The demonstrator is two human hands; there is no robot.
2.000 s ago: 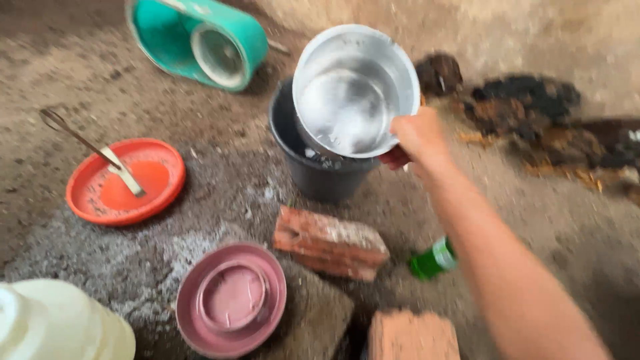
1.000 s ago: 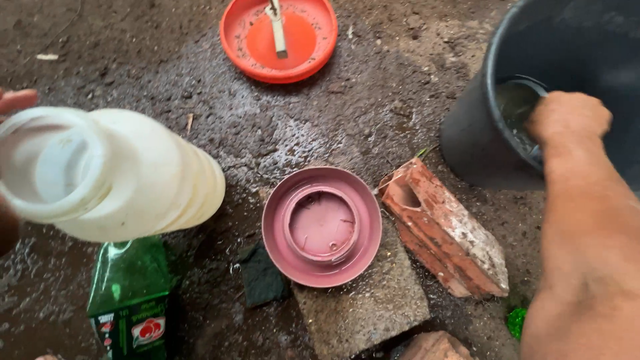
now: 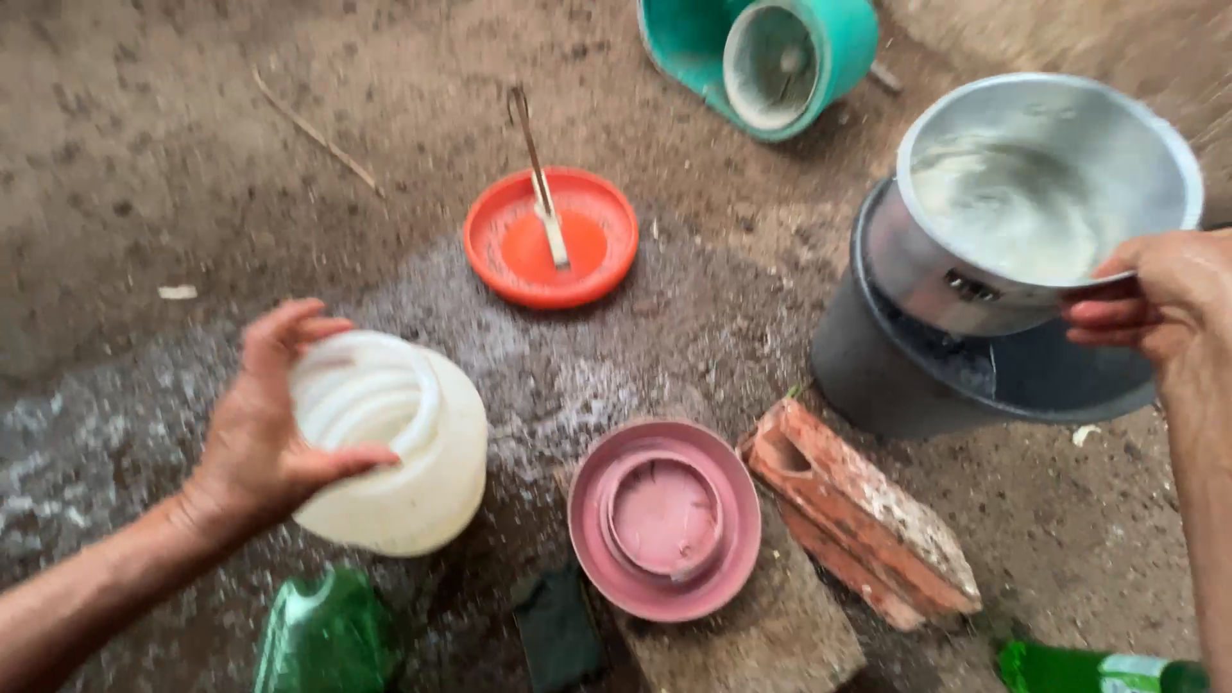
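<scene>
My right hand [image 3: 1155,298] grips the rim of a metal pot [image 3: 1049,192] that holds cloudy water, tilted slightly over a dark plastic bucket [image 3: 895,356]. My left hand [image 3: 279,414] is curled around the wide mouth of a whitish plastic jar [image 3: 423,491], thumb on the near side and fingers on the far side. The jar stands on the wet ground. Between jar and bucket, a pink round plastic dish with a raised inner ring [image 3: 664,602] rests on a flat block [image 3: 751,635].
A broken hollow brick [image 3: 857,520] lies beside the pink dish. Farther back are an orange dish [image 3: 551,289] with a metal-handled tool [image 3: 549,221] in it and a green plastic container [image 3: 847,48]. Green bottles [image 3: 327,635] [image 3: 1068,669] lie near the bottom edge, by a dark flat piece [image 3: 558,630].
My right hand, down inside the bucket one second ago, now holds the pot above it. The jar, tilted before, now stands more upright with my left hand at its mouth.
</scene>
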